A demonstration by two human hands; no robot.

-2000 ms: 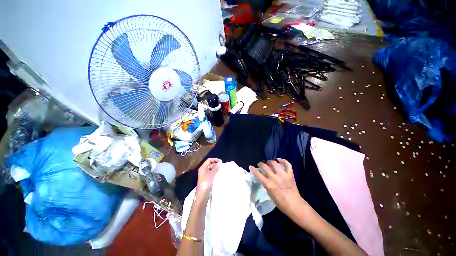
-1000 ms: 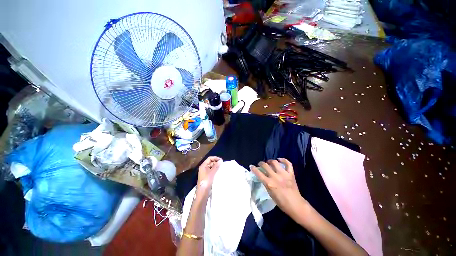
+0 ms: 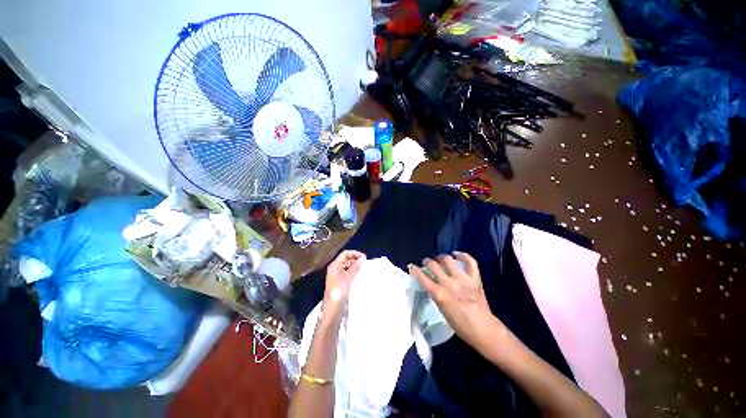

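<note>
A white garment (image 3: pixel 372 335) hangs down between my hands over the dark garments (image 3: pixel 417 220) at the table's near edge. My left hand (image 3: pixel 342 282) pinches its upper left edge with the fingertips. My right hand (image 3: pixel 455 292) lies at its upper right part, fingers curled over the cloth. The fingertip contact of my right hand is partly hidden. A pale pink garment (image 3: pixel 560 290) lies on the dark pile to the right.
A desk fan (image 3: pixel 245 106), upright cans (image 3: pixel 383 145), a box of white scraps (image 3: pixel 184 237) and a tied blue bag (image 3: pixel 106 294) are at left. Black hangers (image 3: pixel 483 106), red-handled snips (image 3: pixel 474 188) and a blue plastic bag (image 3: pixel 691 135) lie beyond and to the right.
The view has shifted slightly, so the fan and bags sit a little differently in the picture. My hands and the white garment hold almost the same position.
</note>
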